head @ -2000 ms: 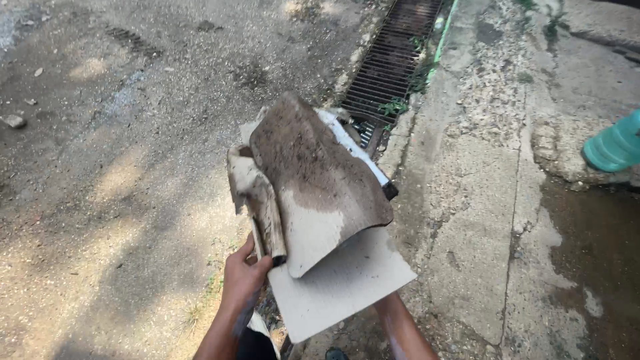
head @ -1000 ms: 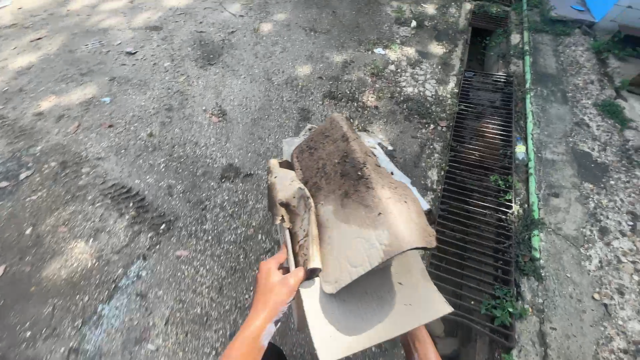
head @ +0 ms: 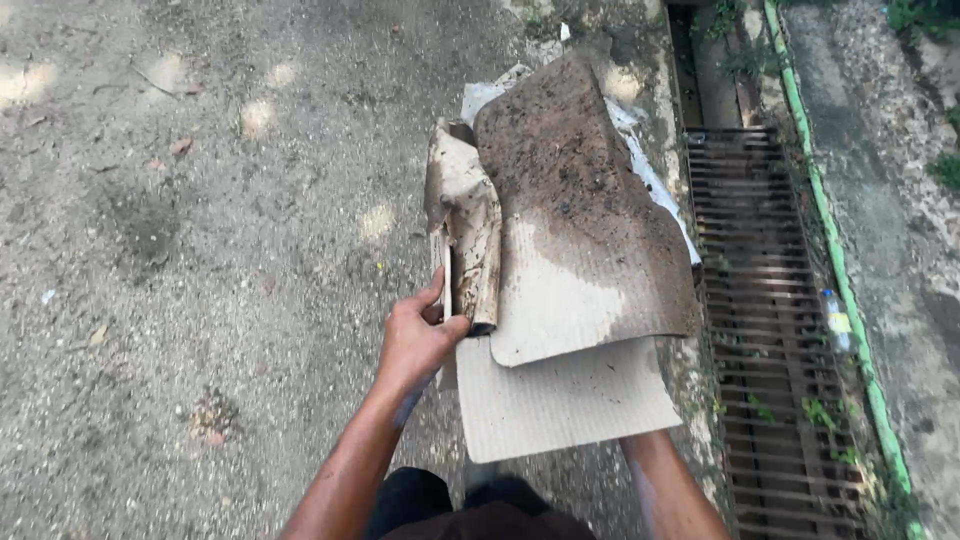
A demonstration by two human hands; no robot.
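A stack of dirty cardboard pieces is carried in front of me. On top lies a large cardboard sheet (head: 562, 300), its upper part damp and covered with dark soil. Beneath it a paler cardboard sheet (head: 562, 409) sticks out toward me. A crumpled, stained cardboard piece (head: 472, 195) stands along the left side. My left hand (head: 424, 326) grips the left edges, thumb near the crumpled piece's lower end. My right forearm (head: 667, 480) passes under the stack; the right hand itself is hidden. White plastic-like material (head: 652, 176) shows behind the top sheet.
Rough gravelly pavement (head: 225, 300) stretches out on the left. Along the right runs a drain with a metal grate (head: 772, 300), uncovered at its far part. A green-painted edge (head: 832, 225) borders it, with a plastic bottle (head: 838, 322) beside it. Small weeds (head: 821, 415) grow through the grate.
The view has shifted along the drain; the green bottle-like object at the right two seconds ago is out of view. The cardboard stack stays held in much the same way.
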